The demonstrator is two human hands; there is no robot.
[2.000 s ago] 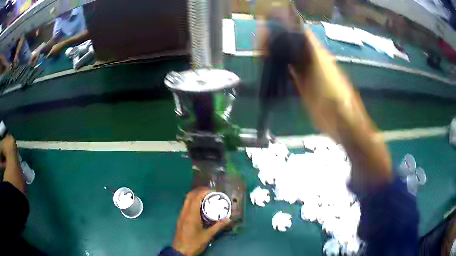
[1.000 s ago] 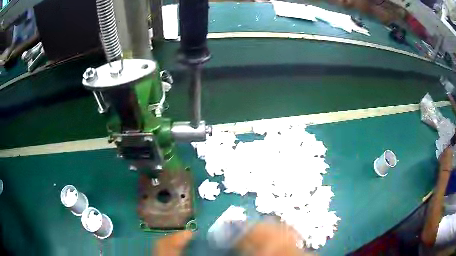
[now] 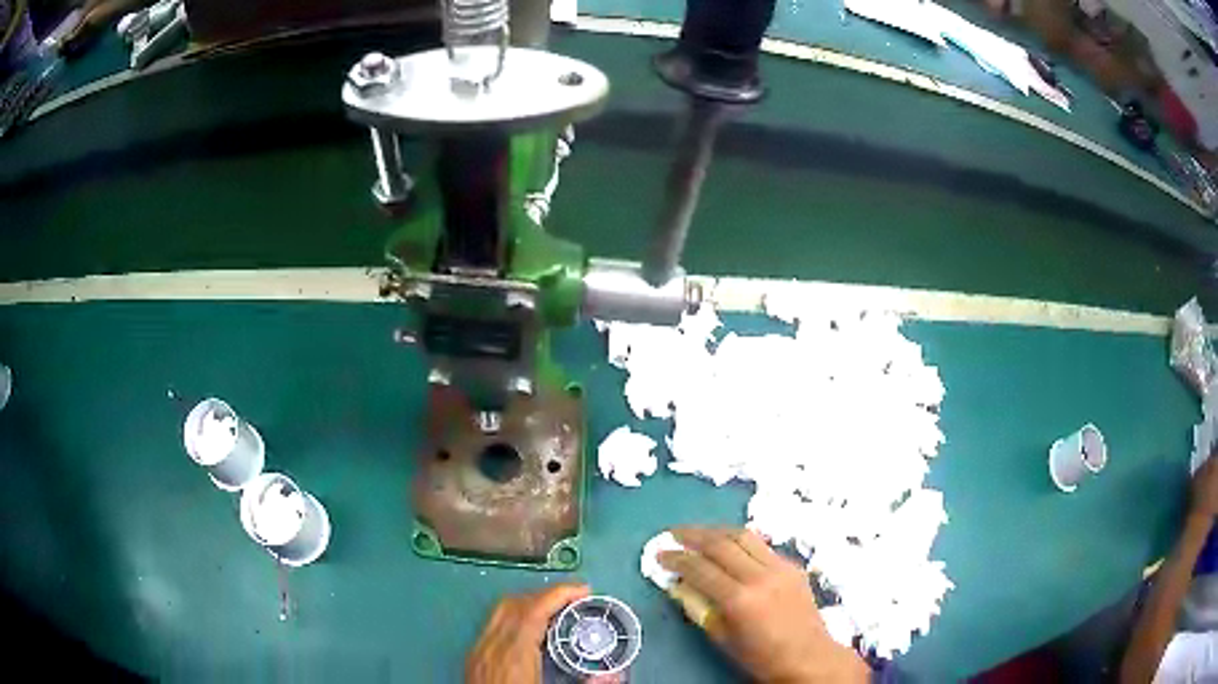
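Observation:
My left hand (image 3: 514, 639) holds a white-grey cup-shaped housing (image 3: 596, 636) upright in front of the press; spokes and a round centre show inside it. My right hand (image 3: 755, 604) has a pale wrap on one finger and its fingertips are on a white toothed disc (image 3: 659, 560) at the left edge of the disc heap (image 3: 801, 401). The green arbor press (image 3: 484, 254) stands behind my hands. Its rusty base plate (image 3: 505, 484) bears no part.
Two filled housings (image 3: 225, 444) stand left of the press, one with a thin red wire. A single housing (image 3: 1077, 457) stands at the right. A clear plastic bag (image 3: 1193, 337) and another person's arm (image 3: 1189, 555) are at the right edge. The conveyor (image 3: 267, 201) runs behind.
My left hand now holds an open housing with spokes, where two seconds ago it held one with a disc. A second filled housing stands at the left. My right hand has left the lever for the discs.

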